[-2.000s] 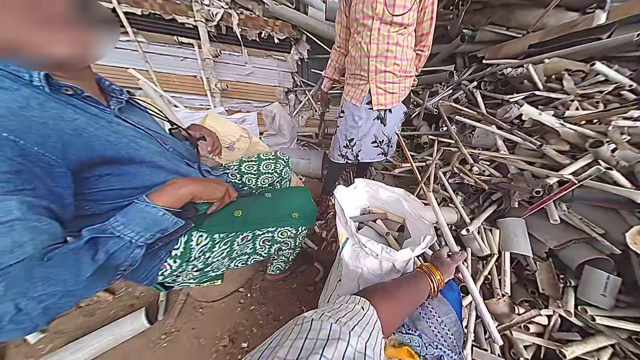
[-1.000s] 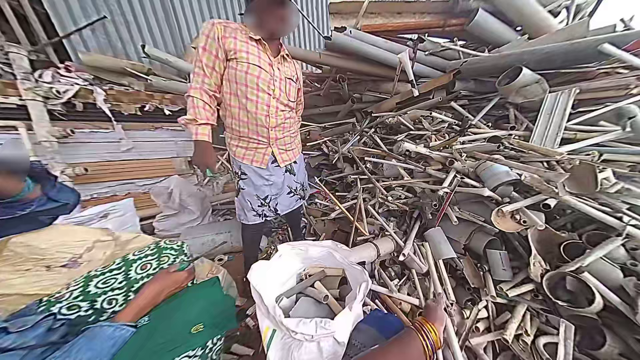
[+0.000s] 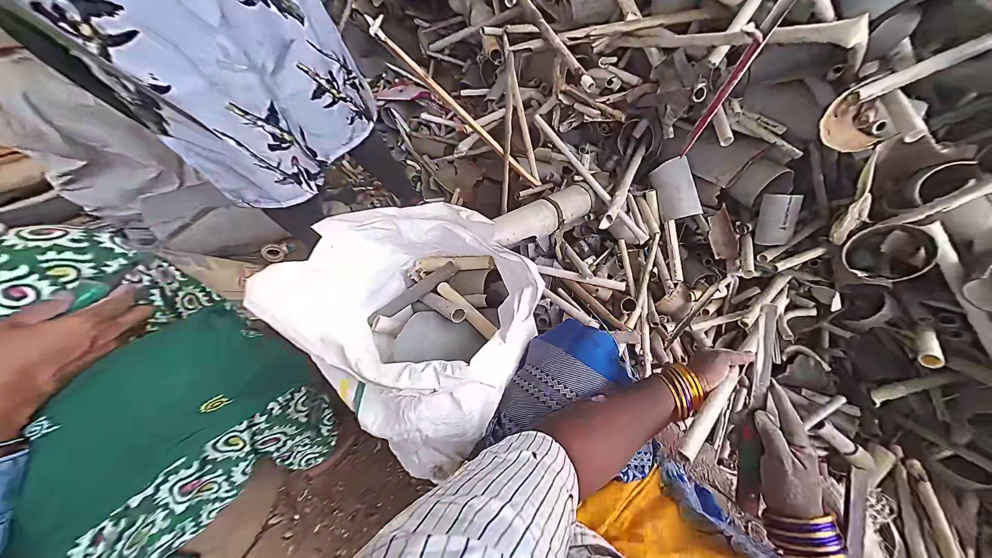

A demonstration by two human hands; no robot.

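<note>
My left hand [image 3: 721, 367], with yellow and purple bangles below a striped sleeve, closes over the upper end of a pale plastic pipe piece [image 3: 707, 422]. To its right, my right hand [image 3: 787, 465] lies low among the scrap pipes, fingers pointing up the frame; its grip is unclear. A dark red strip [image 3: 749, 465] is beside it. Left of my left arm stands a white woven sack [image 3: 442, 403], its mouth wide, holding several short pipe pieces [image 3: 457, 308] and a pale rounded piece [image 3: 438, 337].
A heap of broken plastic pipes [image 3: 682, 256] fills the right side. A person in green patterned cloth [image 3: 178, 411] sits at left, a hand [image 3: 62, 349] on the lap. Another person in a white floral garment [image 3: 256, 101] stands behind the sack. A thicker pipe [image 3: 542, 217] lies behind it.
The view has swung down and closer to the sack and heap. My left hand is now over a pale pipe piece right of the sack, and my right hand has come into view.
</note>
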